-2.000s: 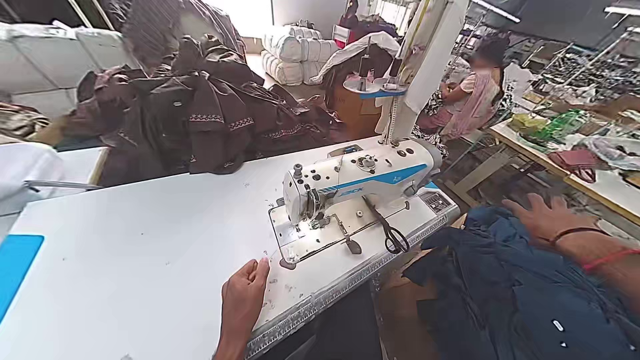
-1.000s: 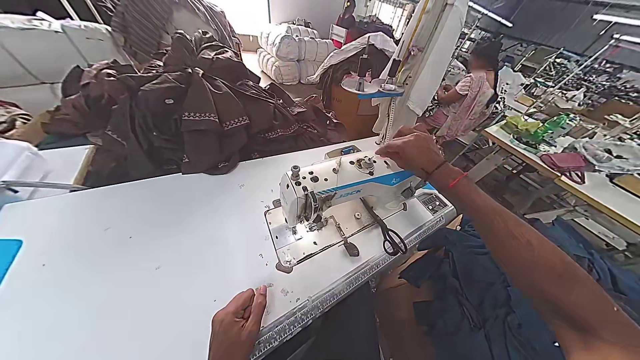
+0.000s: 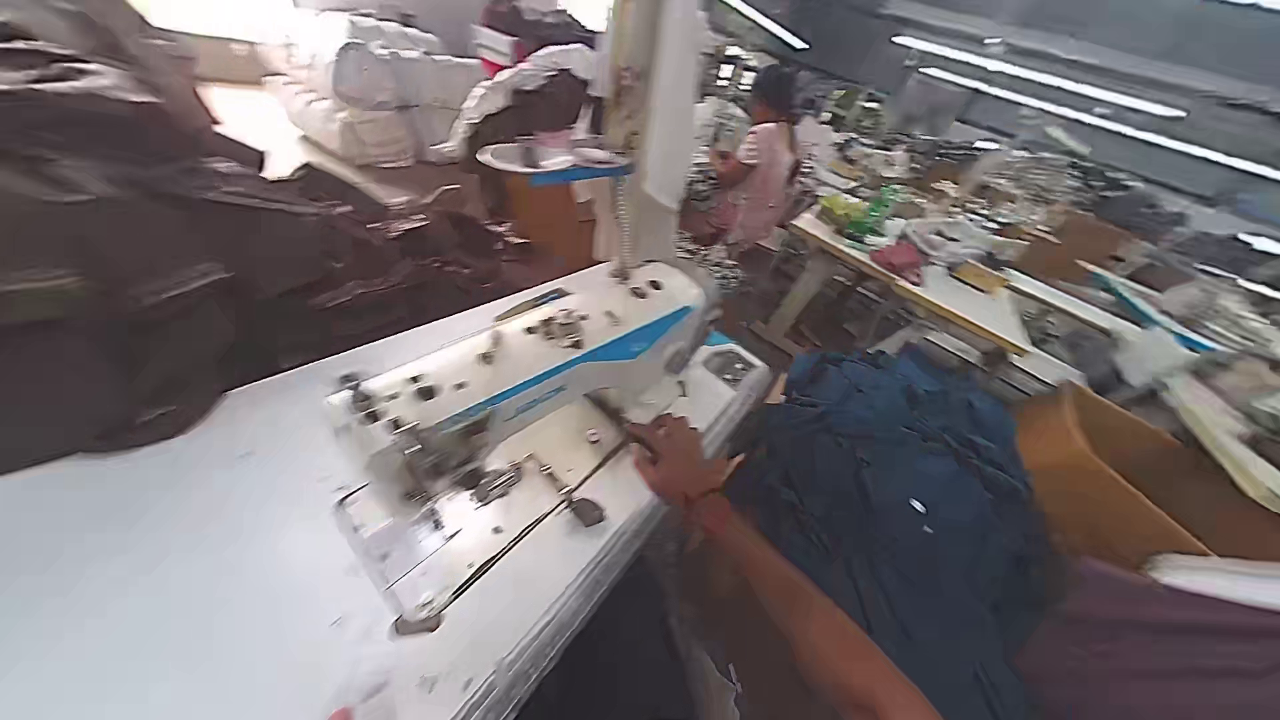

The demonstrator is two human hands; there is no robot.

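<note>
My right hand (image 3: 680, 460) is at the front edge of the white and blue sewing machine (image 3: 540, 370), its fingers curled over the handle end of dark scissors (image 3: 608, 408). The scissors lie on the machine bed under the arm, with their handles hidden by the hand. Only a blurred fingertip of my left hand (image 3: 341, 713) shows at the bottom edge, so its grip cannot be seen. To the right of my right forearm lies a heap of dark blue cloth (image 3: 900, 500). The needle area is at the machine's left end.
Dark brown garments (image 3: 150, 260) are piled behind the white machine table (image 3: 180, 560). A thread stand (image 3: 560, 160) rises behind the machine. An open brown cardboard box (image 3: 1120, 470) stands at right. Beyond, a seated person (image 3: 765, 170) is near another cluttered table (image 3: 940, 290).
My right hand went from the blue cloth to the top of the machine, then down to the scissors. My left hand has almost left the view, which has swung right.
</note>
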